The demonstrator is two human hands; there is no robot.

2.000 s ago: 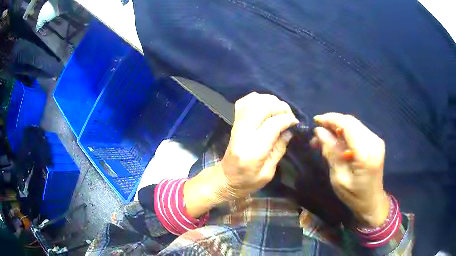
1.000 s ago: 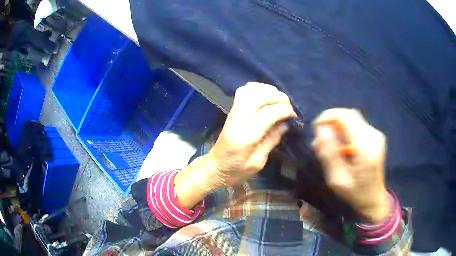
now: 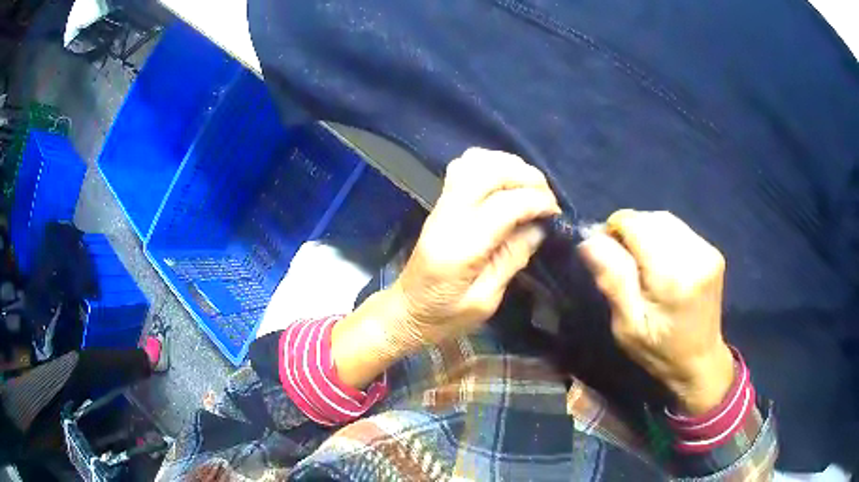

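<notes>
A dark navy denim garment point(image 3: 603, 122) covers much of the view, with thin raised seam lines across it. Its near edge hangs over the table edge towards my body. My left hand point(image 3: 485, 245) is bare and pinches the garment's edge between thumb and fingers. My right hand point(image 3: 655, 292) is bare, its fingers closed at the same edge just right of my left hand, touching the cloth. A small pale spot shows between the fingertips. No orange handle shows in my right palm now; whether it holds a tool is hidden.
A large blue plastic crate point(image 3: 221, 198) stands on the grey floor point(image 3: 193, 377) left of the table, whose white edge point(image 3: 221, 24) shows. More blue crates point(image 3: 56, 193) are farther left. A person's leg and foot point(image 3: 151, 353) show at lower left. A white cloth point(image 3: 316, 282) lies beside my left wrist.
My right hand has turned so the orange part seen before is hidden, and its fingertips are at the cloth edge. My left hand has moved slightly up and left. A person's leg has appeared at lower left.
</notes>
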